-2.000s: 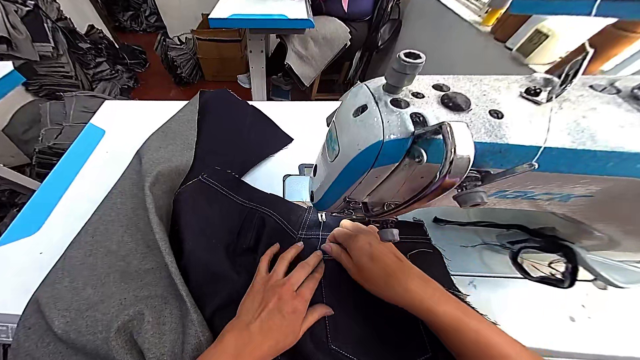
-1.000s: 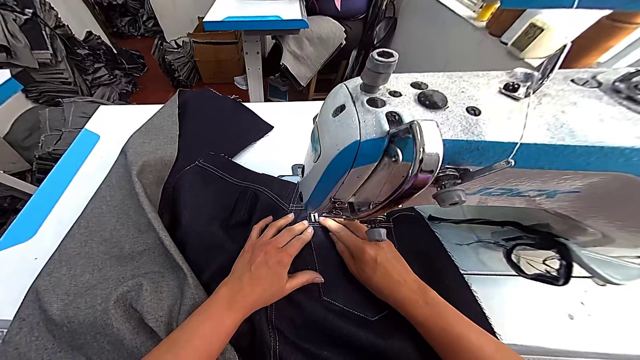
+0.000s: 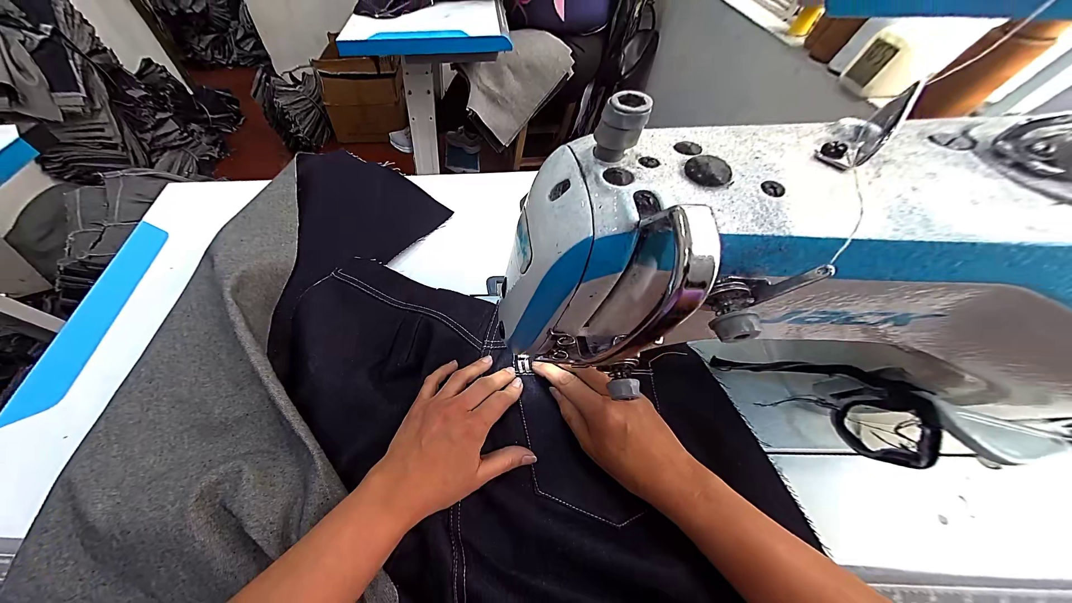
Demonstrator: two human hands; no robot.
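Observation:
A dark denim garment piece point(image 3: 360, 335) with pale double stitching and a sewn pocket lies under the head of a Jack industrial sewing machine point(image 3: 553, 251). Flat on the denim, just left of the presser area, rests my left hand point(image 3: 452, 427), fingers somewhat spread. My right hand point(image 3: 620, 427) presses the cloth on the right side, its fingertips beside a small label point(image 3: 523, 364) with pale marks near the needle area. The machine head hides the needle and part of my right fingers. The garment's grey reverse side point(image 3: 184, 402) is folded over on the left.
Black thread tangles and a dark ring-shaped part point(image 3: 888, 431) lie under the machine arm. Behind stand another white and blue table point(image 3: 427, 42), a cardboard box point(image 3: 360, 100) and a seated person with grey cloth point(image 3: 519, 84). Stacks of dark cloth point(image 3: 126, 126) fill the back left.
Since the first frame, my left thumb has spread away from its fingers, and more of the pocket's stitching shows between my hands. The view has shifted slightly.

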